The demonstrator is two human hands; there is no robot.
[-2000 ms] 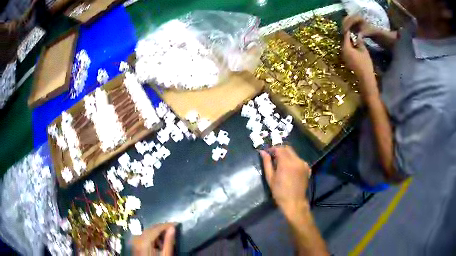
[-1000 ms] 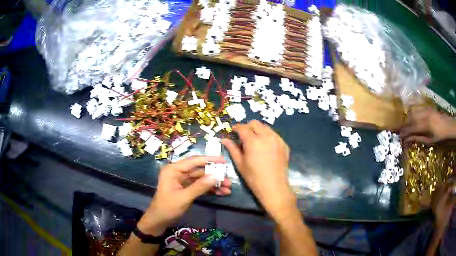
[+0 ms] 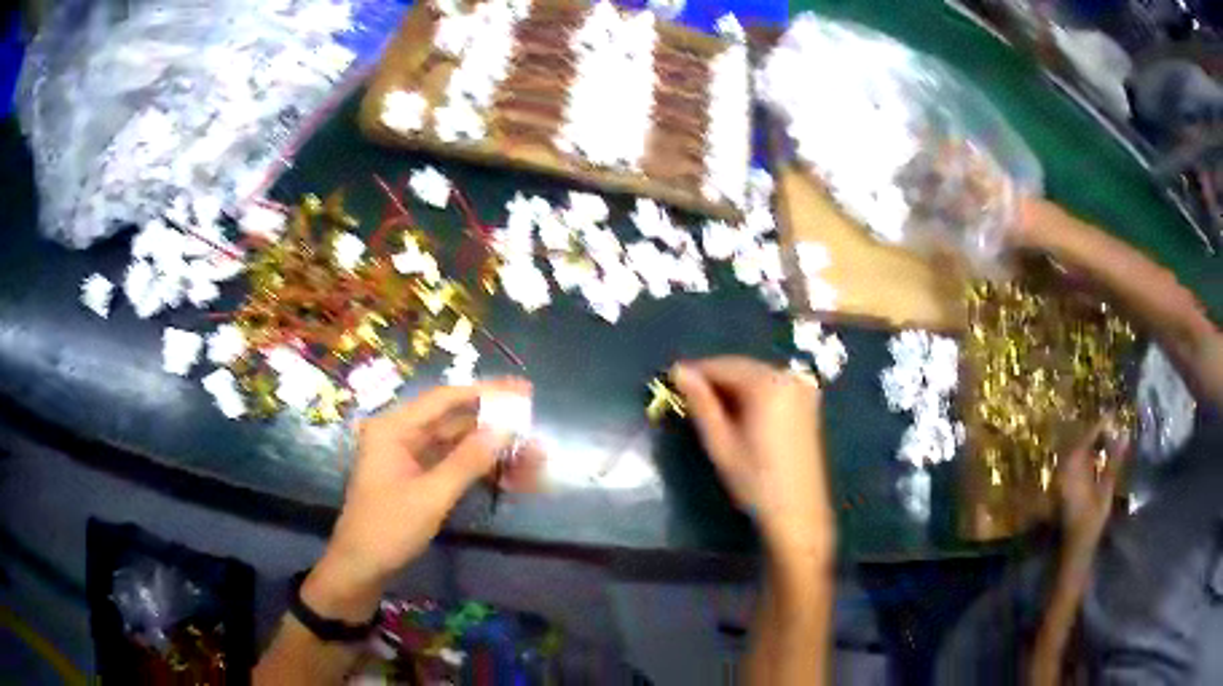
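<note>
My left hand (image 3: 436,462) holds a white housing (image 3: 504,410) between thumb and fingers above the bench's front edge. My right hand (image 3: 758,429) pinches a gold brass contact (image 3: 664,398) at its fingertips, apart from the housing; a thin lead seems to trail from it, blurred. A tangled pile of wired brass contacts (image 3: 329,302) with red wires lies left of centre, with white parts around it. Loose white housings (image 3: 590,261) lie behind both hands.
A cardboard tray of wired modules (image 3: 537,81) stands at the back. Clear bags of white parts lie at left (image 3: 161,107) and right (image 3: 872,134). Another person's arms reach over the brass contact tray (image 3: 1033,402) and right bag. A black bin (image 3: 168,603) is below left.
My right hand has moved right, away from the pile and my left hand, and now holds a brass contact. My left hand still holds a white housing. The view has shifted right.
</note>
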